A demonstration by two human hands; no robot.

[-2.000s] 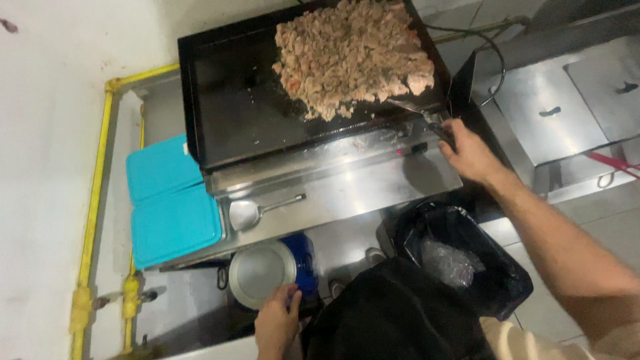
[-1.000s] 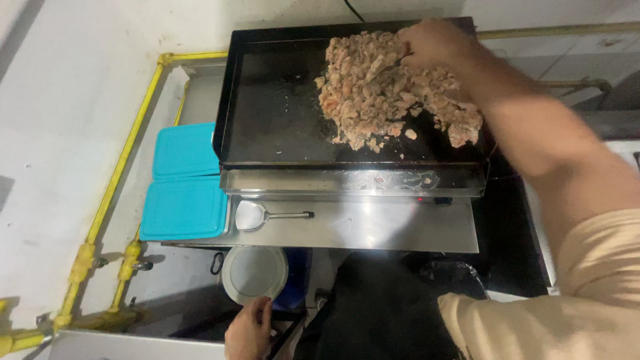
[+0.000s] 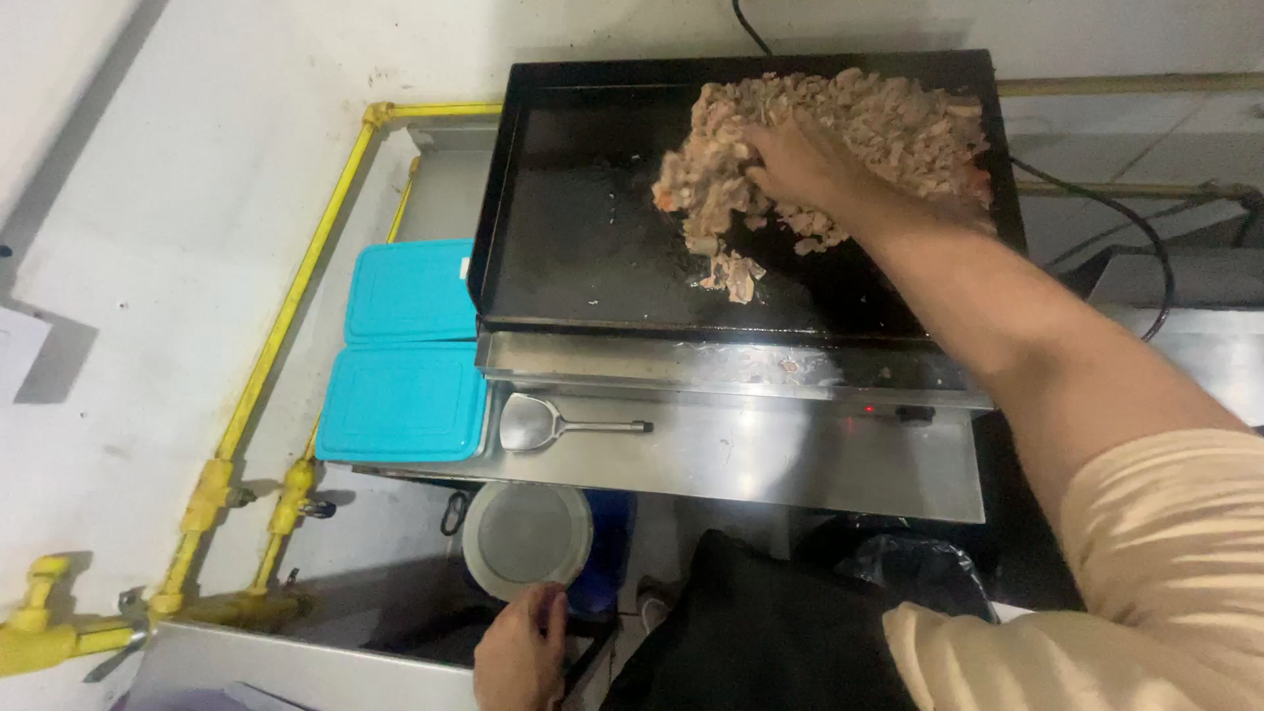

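A heap of chopped meat (image 3: pixel 889 128) covers the upper right part of a black flat-top griddle (image 3: pixel 583 217). My right hand (image 3: pixel 795 163) reaches over the griddle onto the left part of the heap; its fingertips, and whatever they may grip, are hidden or blurred. Loose bits of meat lie on the plate below the hand. A metal spatula (image 3: pixel 533 423) rests on the steel shelf (image 3: pixel 770 454) in front of the griddle. Low in the view, my left hand (image 3: pixel 521 647) hangs with curled fingers near the rim of a round whitish lid (image 3: pixel 528 538); whether it touches anything is unclear.
Two turquoise-lidded containers (image 3: pixel 400 403) sit left of the griddle. Yellow pipes (image 3: pixel 296 286) with valves run along the left wall. A black cable (image 3: pixel 1136 217) curves at the right. Below the shelf stand a blue container (image 3: pixel 610 553) and a bin with a plastic liner (image 3: pixel 918 568).
My right hand has moved from a tool handle at the griddle's front right corner onto the meat, then leftward across it. The heap's shape has changed. The view has shifted.
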